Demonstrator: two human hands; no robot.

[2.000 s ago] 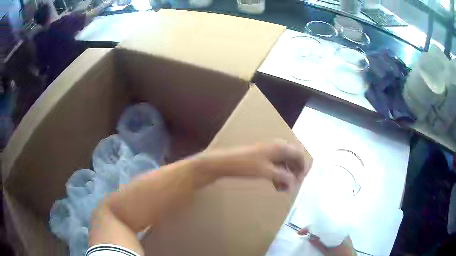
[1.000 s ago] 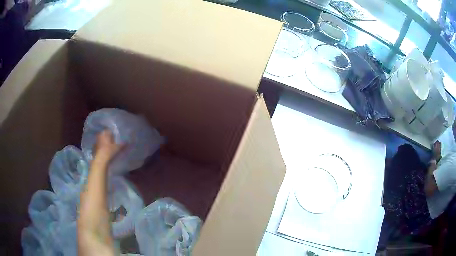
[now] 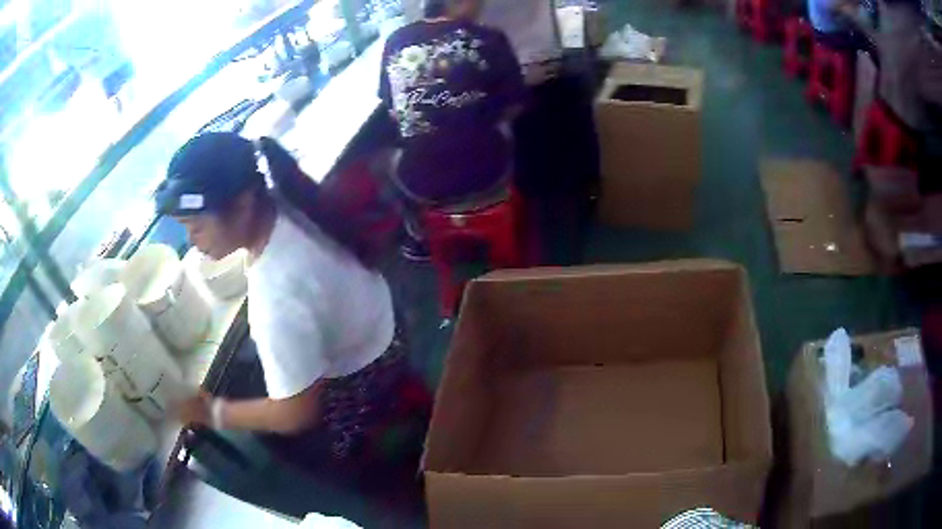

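Neither of my hands shows. A bit of striped cloth (image 3: 708, 519), like my sleeve, is cut off by the bottom edge. A large open brown carton (image 3: 599, 501) stands on the floor nearest in front; its visible inside is bare. A corner of the white worktop (image 3: 238, 508) shows at the lower left. A small white thing (image 3: 328, 521), too cut off to identify, lies at the bottom edge beside it.
A seated person (image 3: 320, 300) works at the left bench beside stacked white drums (image 3: 129, 341). Another person (image 3: 449, 83) sits behind on a red stool (image 3: 470, 243). A smaller carton (image 3: 811, 455) holds white bags (image 3: 862, 403). Another carton (image 3: 651, 155) and flat cardboard (image 3: 816, 217) lie beyond.
The view has swung right, away from the carton of bagged cylinders and most of the white worktop. The hand that was on a bagged cylinder is out of the picture.
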